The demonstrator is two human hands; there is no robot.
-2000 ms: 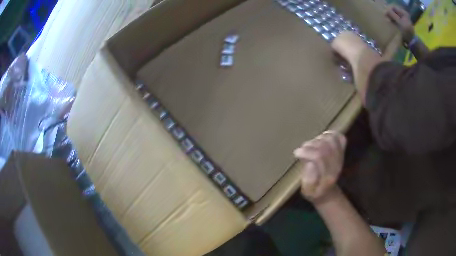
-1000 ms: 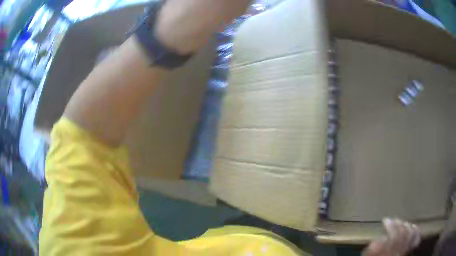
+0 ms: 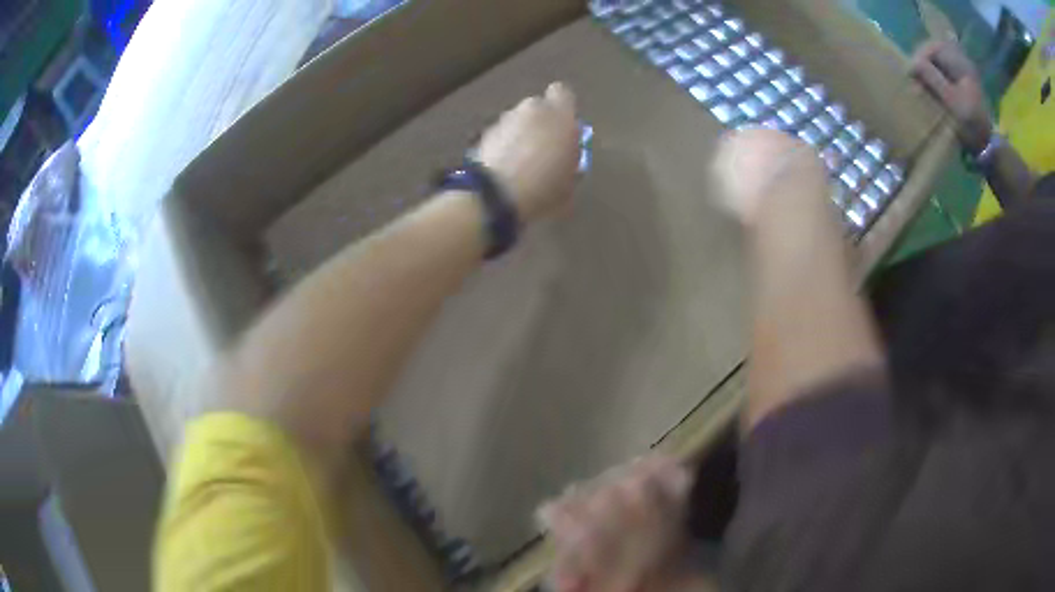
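Observation:
My left hand (image 3: 532, 150), blurred, with a dark wristband and yellow sleeve, reaches over the brown floor of the large carton (image 3: 578, 289). A few small silvery metal parts (image 3: 585, 148) show right beside its fingers. Its fingers are curled, but whether it grips these parts is hidden by the hand and blur. Several tight rows of silvery parts (image 3: 740, 69) lie at the carton's upper right. A single row (image 3: 422, 509) runs along its lower left wall, partly covered by my arm. My right hand is not in view.
Another person in dark brown sleeves has one hand (image 3: 769, 168) by the tight rows and another (image 3: 619, 520) at the carton's near edge. A further person's hand (image 3: 949, 81) is at upper right. A smaller carton (image 3: 98, 474) and clear plastic film (image 3: 69, 254) are at left.
My left arm has swung from over the smaller carton into the large carton, its hand now where loose parts lay. The view has turned back right, showing the tight rows again.

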